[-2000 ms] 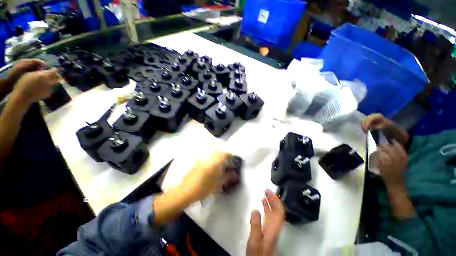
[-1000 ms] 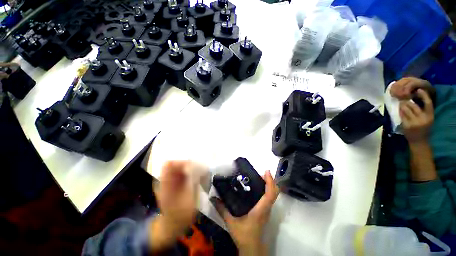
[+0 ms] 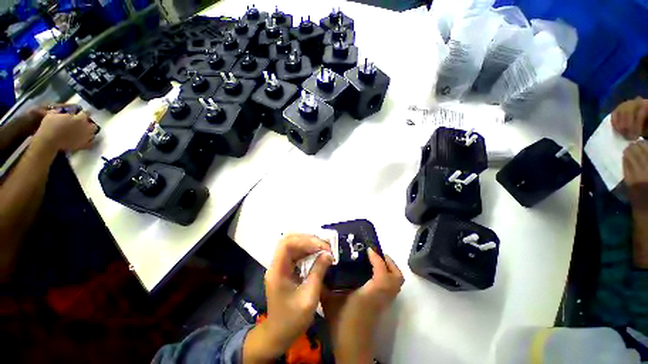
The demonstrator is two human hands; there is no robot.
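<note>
My left hand [image 3: 291,281], in a denim sleeve, pinches a small crumpled white cloth [image 3: 310,263] against the left side of a black cube plug unit [image 3: 349,274]. My right hand [image 3: 369,291] holds this unit from below and the right, fingertips on its top face near the silvery prongs. The unit is at the near table edge, prongs up. Its underside is hidden by my hands. Three black units, one of them the nearest cube [image 3: 455,252], stand in a column to the right with prongs showing. Another black unit [image 3: 538,172] lies tilted farther right.
Many prongs-up cubes [image 3: 309,122] crowd the left table [image 3: 135,238]; a gap separates it from my table [image 3: 526,284]. Printed translucent bags [image 3: 465,60] and a printed sheet [image 3: 455,116] lie at upper right. A translucent bottle [image 3: 568,347] is at lower right. Other people's hands [image 3: 67,131] show left and right.
My left hand has moved right, bringing the cloth onto the held unit. The view has shifted, so the surroundings sit farther right. The left person's hands no longer hold a visible cube.
</note>
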